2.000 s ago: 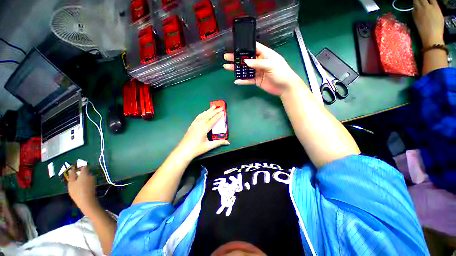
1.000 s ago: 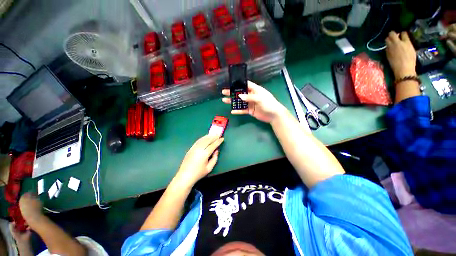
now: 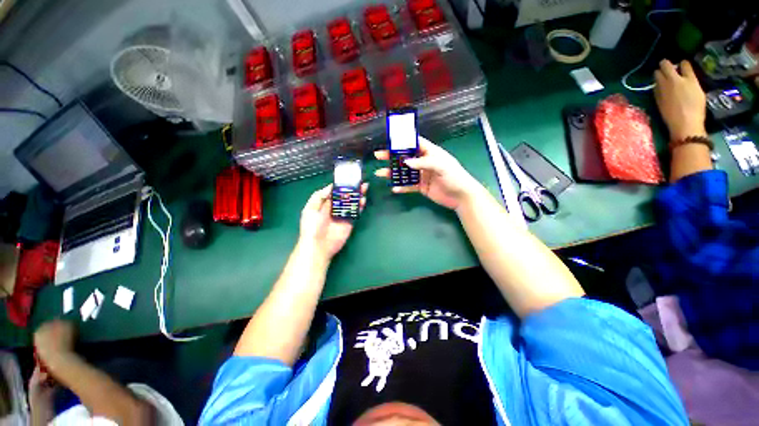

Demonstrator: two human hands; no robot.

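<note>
My left hand (image 3: 321, 221) holds a keypad phone (image 3: 346, 190) upright above the green bench mat, black key side facing me, its small screen lit pale. My right hand (image 3: 437, 173) holds a second keypad phone (image 3: 404, 148), a little higher and to the right, its screen lit white. The right thumb lies on this phone near the top of its keys. The two phones are side by side and apart. Their backs are hidden.
Stacked clear trays (image 3: 358, 137) with red phones stand behind. Left are red phones in a group (image 3: 238, 198), a mouse (image 3: 195, 225), a laptop (image 3: 100, 225) and white cables. Right are a ruler, scissors (image 3: 533, 195) and red bubble-wrap (image 3: 626, 140). People's hands are at both sides.
My left hand has lifted its phone, which now shows its keypad side instead of the pale and red side. Both screens are now lit; the right one was dark.
</note>
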